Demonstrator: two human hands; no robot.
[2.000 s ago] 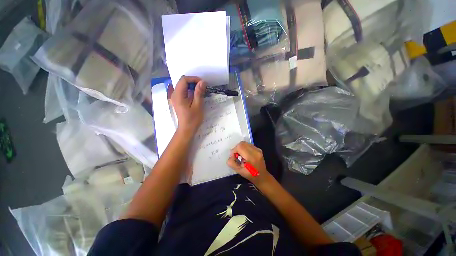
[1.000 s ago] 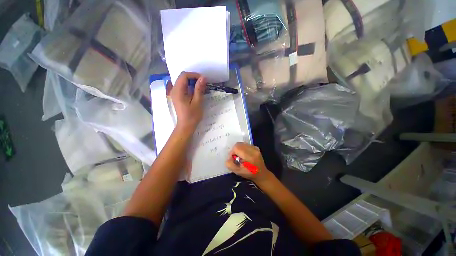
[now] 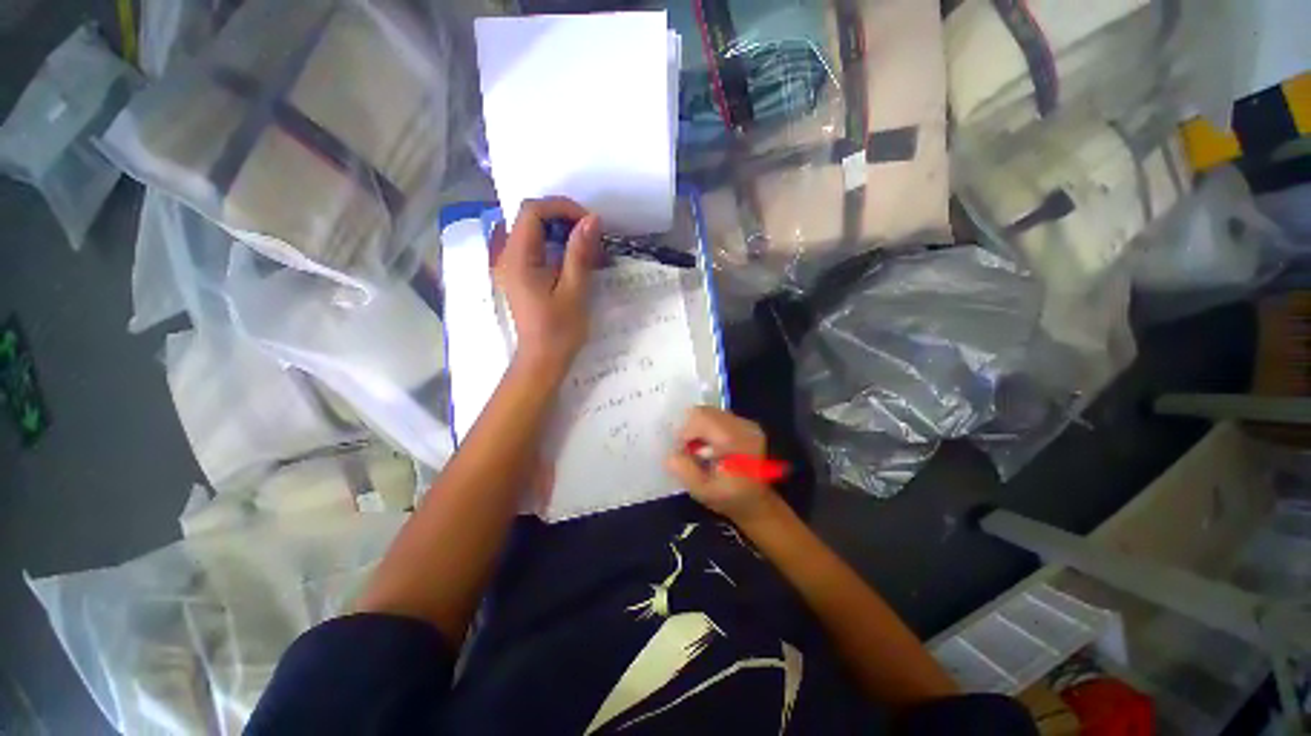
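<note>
A delivery note pad with handwriting lies on a blue-edged clipboard on my lap. Its upper pages are flipped upward, blank side showing. My left hand rests at the top of the written page, with the flipped pages just above it. A black marker lies slantwise under the flipped pages; its left end is hidden at my left fingers, so I cannot tell if they grip it. My right hand holds a red pen over the lower right of the page.
Bagged beige cloth bundles with dark bands lie on the floor to the left. More bagged bundles lie ahead and right. A crumpled grey plastic bag is right of the clipboard. A white tray and metal bars are at lower right.
The red end of the pen has swung right and lies flatter. My right hand has shifted slightly. The flipped pages, marker and clipboard top sit slightly higher and further right in view.
</note>
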